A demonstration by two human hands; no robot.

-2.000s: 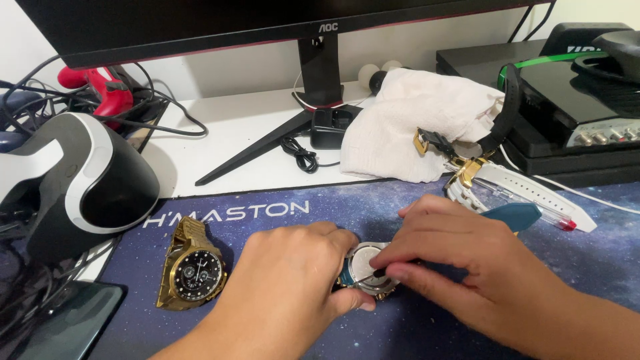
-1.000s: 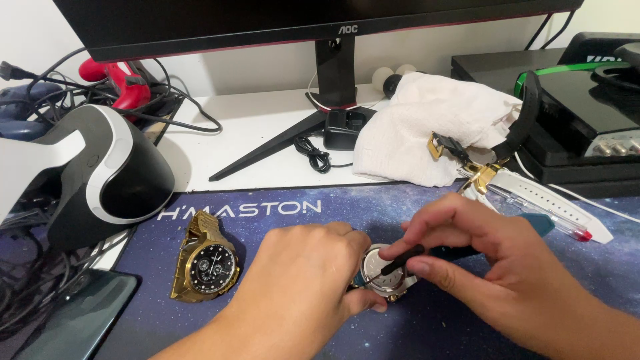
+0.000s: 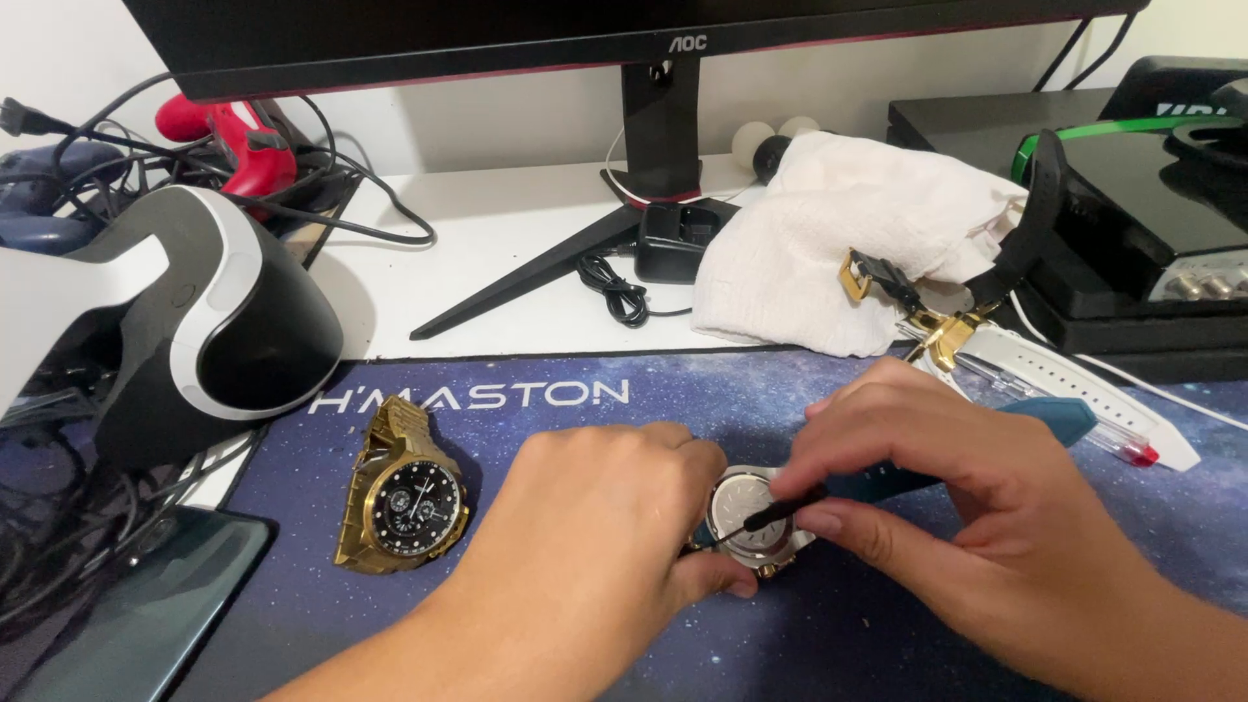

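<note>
A wristwatch [image 3: 749, 507] lies case back up on a galaxy-patterned desk mat, a blue strap running from it to the right under my right hand. My left hand [image 3: 604, 536] grips the left side of its case, thumb at the lower edge. Between the thumb and fingers of my right hand [image 3: 936, 487] is a thin black-handled tool [image 3: 780, 509], perhaps a small screwdriver; its metal tip points left, to the case edge by my left thumb. A gold wristwatch with a black dial [image 3: 416, 507] rests left of my left hand.
A white cloth [image 3: 838, 244] lies behind my hands, with a white watch strap [image 3: 1082, 390] and a gold buckle [image 3: 855, 276] near it. A VR headset [image 3: 224, 312] and a dark phone [image 3: 156, 595] are at left. The monitor stand [image 3: 663, 136] and a charger [image 3: 673, 242] stand at the back.
The tool in my right hand shows more clearly now, its tip at the left edge of the case. My left hand stays on the watch.
</note>
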